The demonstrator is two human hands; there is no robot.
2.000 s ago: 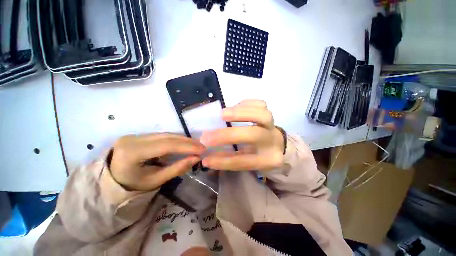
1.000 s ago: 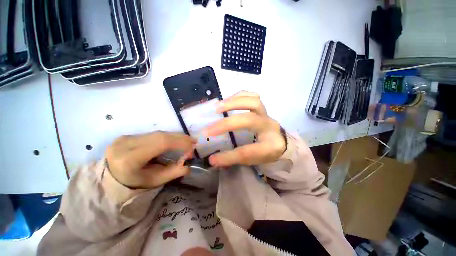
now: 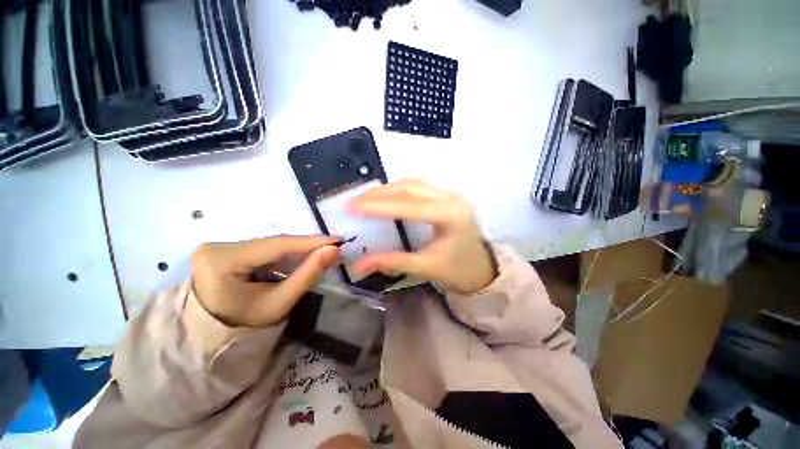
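A black phone middle frame [image 3: 333, 160] lies on the white tabletop in front of me, its camera-hole end pointing away. Its large opening is partly covered by my hands. My left hand [image 3: 267, 274] is at the frame's left side and pinches a tiny dark part [image 3: 348, 240] between thumb and index fingertip, above the opening. My right hand [image 3: 427, 235] is over the frame's right side, thumb and fingers apart, with nothing visible between them. A thin bright line [image 3: 364, 299] shows below the left fingertips. The frame's near end is partly hidden.
A black dotted parts tray [image 3: 420, 90] lies beyond the frame. Loose black parts [image 3: 355, 10] are at the far edge. Stacked frames stand at left [image 3: 189, 131] and right [image 3: 575, 149]. A plastic bottle [image 3: 702, 147] and a cardboard box [image 3: 653, 338] are at right.
My right thumb and fingers have spread apart. The dark part now shows clearly at my left fingertips. The view has shifted slightly, and more of the loose parts show.
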